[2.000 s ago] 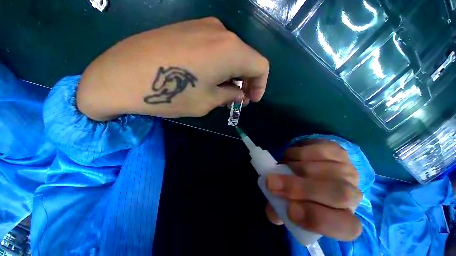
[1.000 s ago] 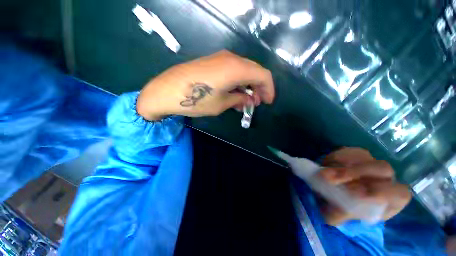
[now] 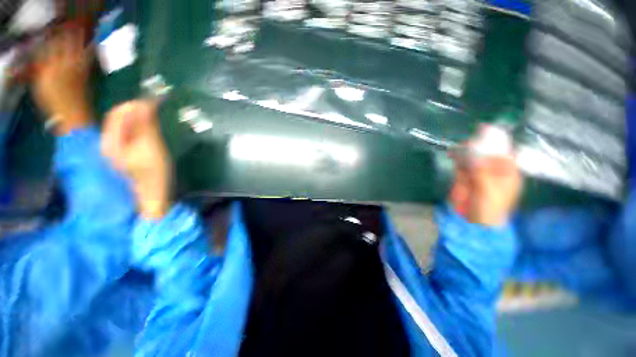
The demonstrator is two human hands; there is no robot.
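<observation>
The frame is blurred. My left hand (image 3: 136, 146) is at the left over the green bench mat (image 3: 390, 167). A small whitish module (image 3: 155, 86) shows at its fingertips; whether the fingers grip it is unclear. Another small white module (image 3: 195, 118) lies just right of that hand. My right hand (image 3: 491, 174) is at the right, closed around the white glue bottle (image 3: 492, 141), whose shape is smeared. A clear blister tray (image 3: 314, 94) lies on the mat between and beyond my hands.
Rows of white modules (image 3: 362, 19) fill the tray's far part. A stack of shiny trays (image 3: 579, 90) stands at the right. At the left is a neighbouring worker's hand (image 3: 63, 84) and blue sleeve, near a white item (image 3: 118, 47). A blue edge (image 3: 512, 5) shows at the top.
The view has swung level and shows more bench. My hands have moved far apart, left hand leftward, right hand rightward with the bottle. The neighbour's hand and filled tray rows have come into view.
</observation>
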